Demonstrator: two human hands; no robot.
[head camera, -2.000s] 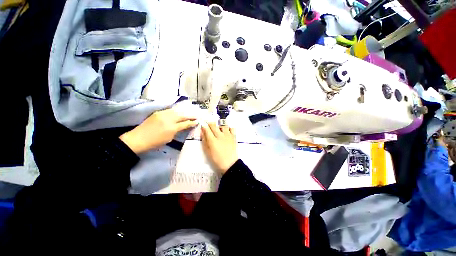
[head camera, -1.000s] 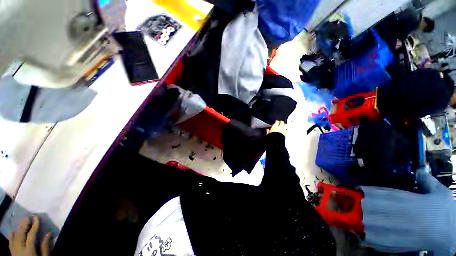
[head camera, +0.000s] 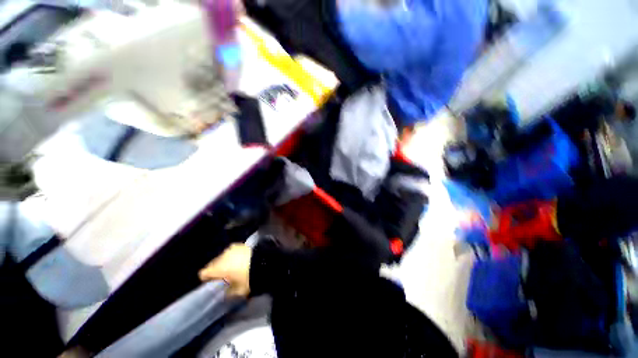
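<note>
The view is blurred. My right hand (head camera: 229, 271) is in front of the table's front edge, fingers closed on the edge of a grey garment panel (head camera: 171, 318). The panel slopes down left from the hand, below the table edge. A sliver of my left hand (head camera: 74, 353) shows at the bottom left rim, cut off, its fingers hidden. Grey fabric with a black strip (head camera: 66, 276) lies on the table's left part. The bundle of black and grey pieces (head camera: 364, 143) hangs over a red crate (head camera: 308, 217).
The white sewing machine (head camera: 147, 63) stands on the white table top (head camera: 175, 189). A grey scrap (head camera: 164, 152), a dark phone-like rectangle (head camera: 250, 120) and yellow tape (head camera: 297, 70) are on it. A person in blue (head camera: 420, 49) is beyond. Blue and red crates (head camera: 528, 224) stand at right.
My right hand has moved left from the bundle to the table's front edge, now with a grey panel. My left hand has slipped mostly out of view. The camera has shifted.
</note>
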